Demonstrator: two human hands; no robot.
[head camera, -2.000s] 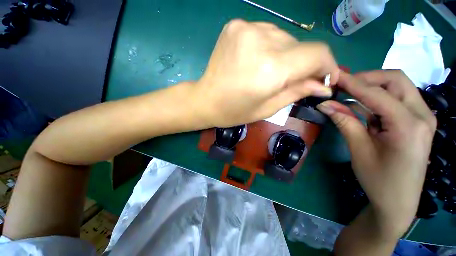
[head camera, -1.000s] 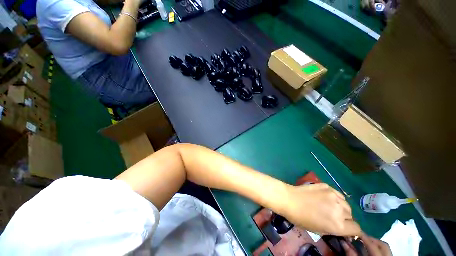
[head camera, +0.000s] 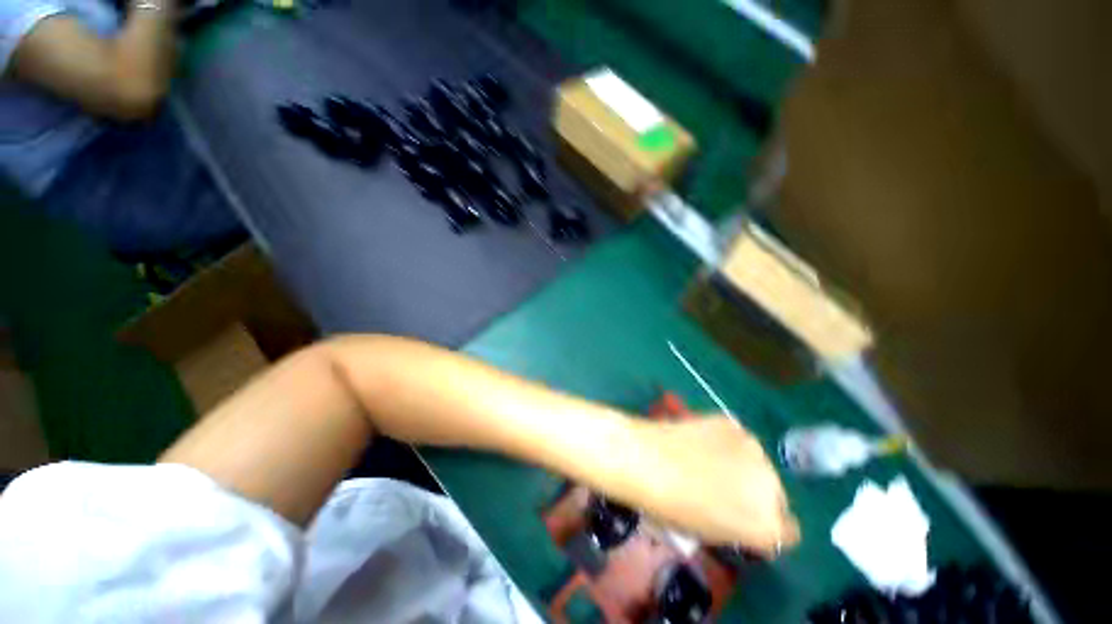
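Note:
My left hand (head camera: 719, 482) is blurred and reaches over the far right side of the reddish-brown fixture (head camera: 632, 573). Its fingertips point down to the right; what they hold cannot be made out. Glossy black shells (head camera: 611, 522) sit in the fixture, and another shell (head camera: 683, 594) is near the bottom edge of the picture. A dark piece shows just under my left fingers. A bit of white shows on the fixture beside my left hand. My right hand is not visible.
A thin rod (head camera: 701, 375), a glue bottle (head camera: 829, 449) and a crumpled white tissue (head camera: 883, 536) lie beyond the fixture. Black shells (head camera: 470, 146) lie on the grey mat (head camera: 366, 244). Cardboard boxes (head camera: 620, 132) stand at the back. Another person's arm (head camera: 104, 73) is at upper left.
The view has swung left and up from the fixture, then shifted slightly back right. My right hand, seen earlier at the shell with my left, has left the picture. My left hand remains over the fixture.

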